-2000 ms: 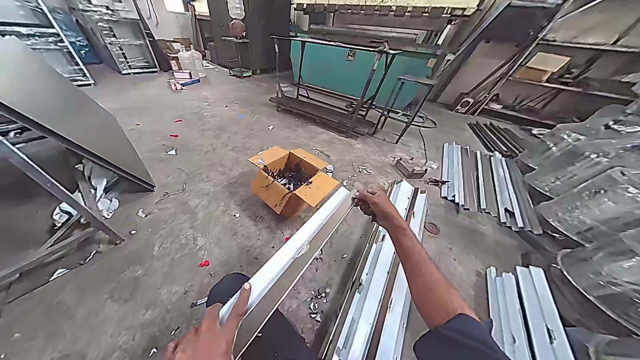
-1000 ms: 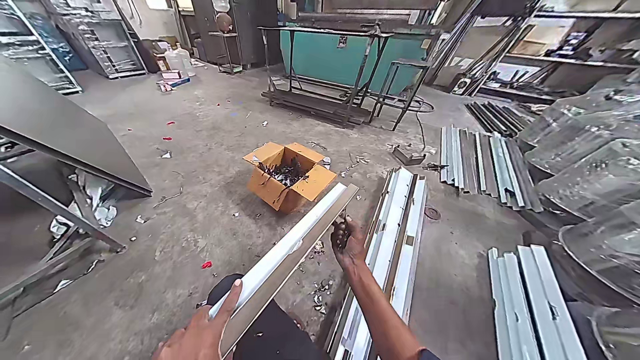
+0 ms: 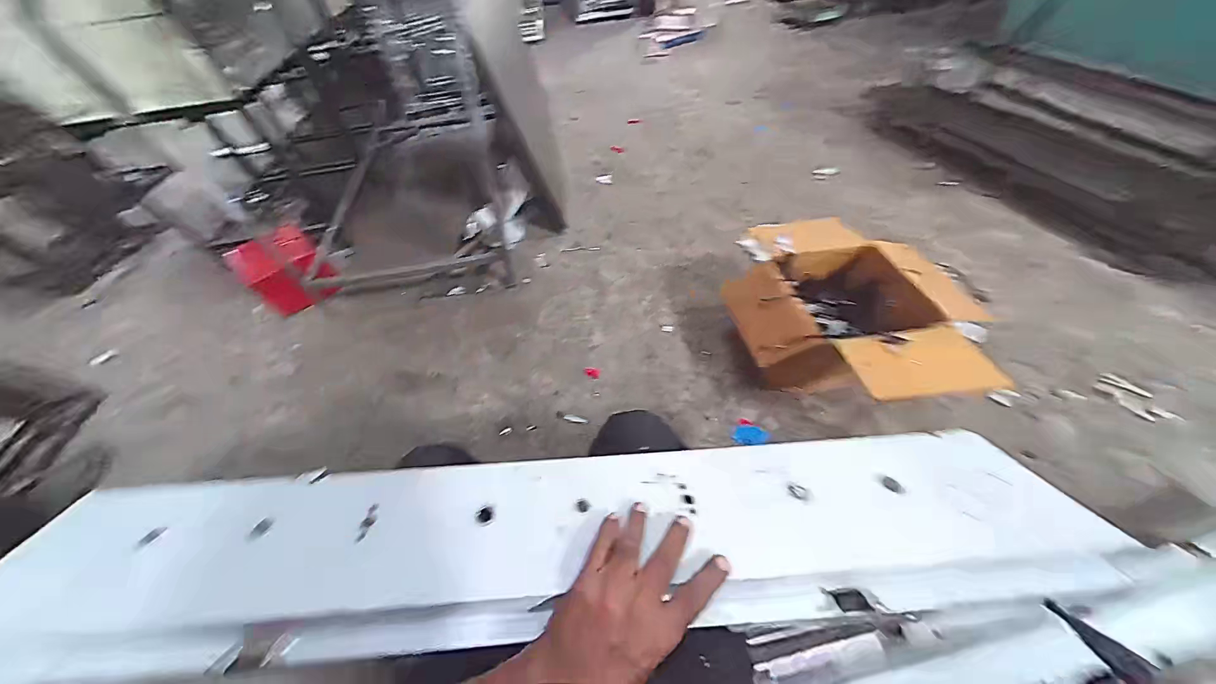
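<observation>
A long white panel [image 3: 427, 532] with a row of small holes lies across the front of the view, blurred by motion. On its face rests my left hand [image 3: 632, 589], palm down and fingers apart. Dark-clothed knees [image 3: 638, 433] show just behind the panel. Below the panel's right part are other pale strips, partly hidden. A dark, thin, pointed thing [image 3: 1102, 641] lies at the lower right; its kind cannot be told. My right hand is not in view.
An open cardboard box [image 3: 926, 366] with dark scraps inside stands on the floor beyond the panel. At the left are a red object [image 3: 280, 271], a metal frame [image 3: 408, 275] and a leaning sheet [image 3: 522, 114]. Small litter dots the concrete floor.
The view has swung left and down. Earlier, both hands were at a long, narrow white-and-brown strip; now one hand lies flat on a holed white panel and the right hand has left the view.
</observation>
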